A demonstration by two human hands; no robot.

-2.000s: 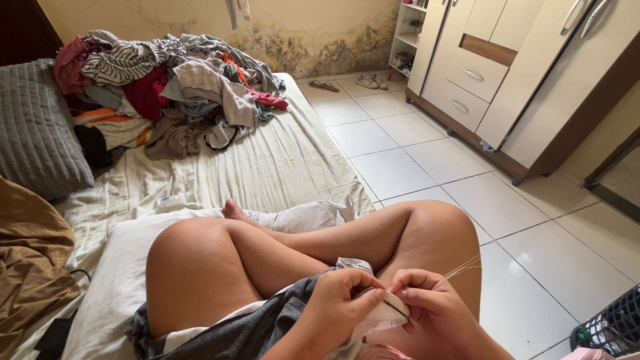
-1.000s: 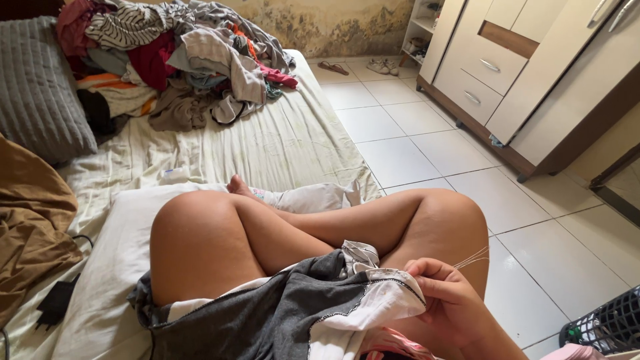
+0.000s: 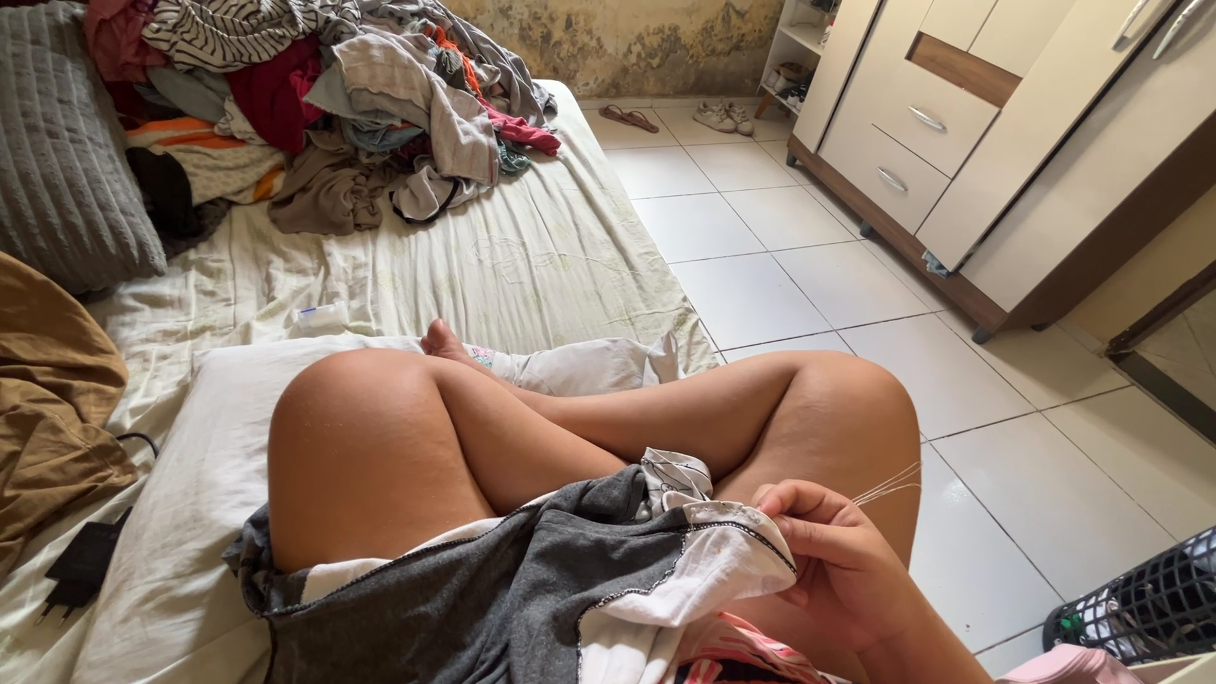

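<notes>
A dark grey and white cloth garment [image 3: 456, 589] with dark stitched seams lies across my lap. My right hand [image 3: 826, 551] pinches the white edge of this garment between thumb and fingers, above my right thigh. Several thin light threads [image 3: 888, 483] stick out to the right from behind that hand. Whether its fingers also hold a needle cannot be seen. My left hand is out of the frame. A pink patterned cloth [image 3: 746, 651] shows below the garment's white part.
Clothes are piled [image 3: 380, 104] on the bed beside a grey pillow [image 3: 71, 152]. A black power adapter [image 3: 84, 565] lies at the left by a brown cloth [image 3: 47, 399]. A black mesh basket [image 3: 1140, 598] stands at the lower right; a wardrobe [image 3: 950, 142] stands beyond the tiled floor.
Two seconds ago both hands were together at the white cloth. My left hand has left the view, and more of the grey and white garment shows. My right hand still pinches the edge.
</notes>
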